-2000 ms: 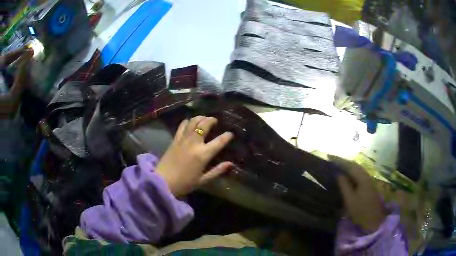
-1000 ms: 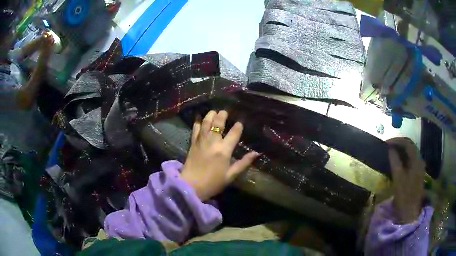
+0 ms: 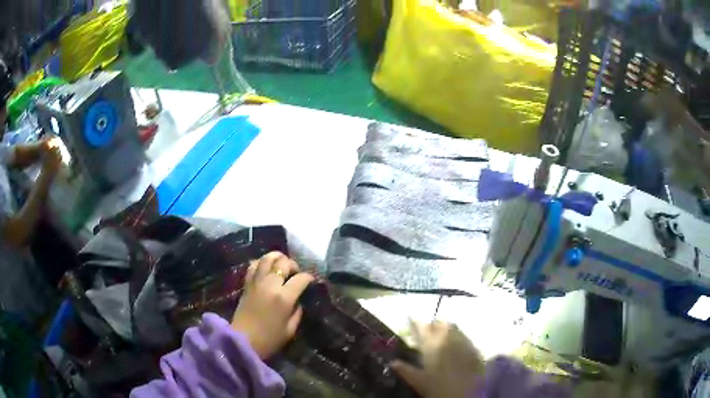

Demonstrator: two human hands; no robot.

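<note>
A dark plaid band point(image 3: 342, 338) lies diagonally between my hands at the table's front edge. My left hand point(image 3: 271, 307), with a ring, has its fingers closed on the band's upper left part. My right hand point(image 3: 445, 359), blurred, is at the band's lower right end, thumb over it. A loose pile of plaid and grey pieces point(image 3: 117, 284) lies at the left. Grey bands point(image 3: 416, 202) lie overlapped in a row behind my hands. The white sewing machine point(image 3: 615, 256) stands at the right; neither hand is at its needle.
Blue strips point(image 3: 209, 165) lie on the white table point(image 3: 300, 167). Another machine point(image 3: 97, 128) and a person's arms point(image 3: 31, 190) are at the left. Beyond the table are a yellow sack point(image 3: 467, 74), a blue crate point(image 3: 296, 39) and green floor. Thread snips or similar lie near the machine's front.
The view has tilted up, showing the floor and sacks. My left hand has closed from spread fingers onto the band. My right hand has moved in towards my left hand.
</note>
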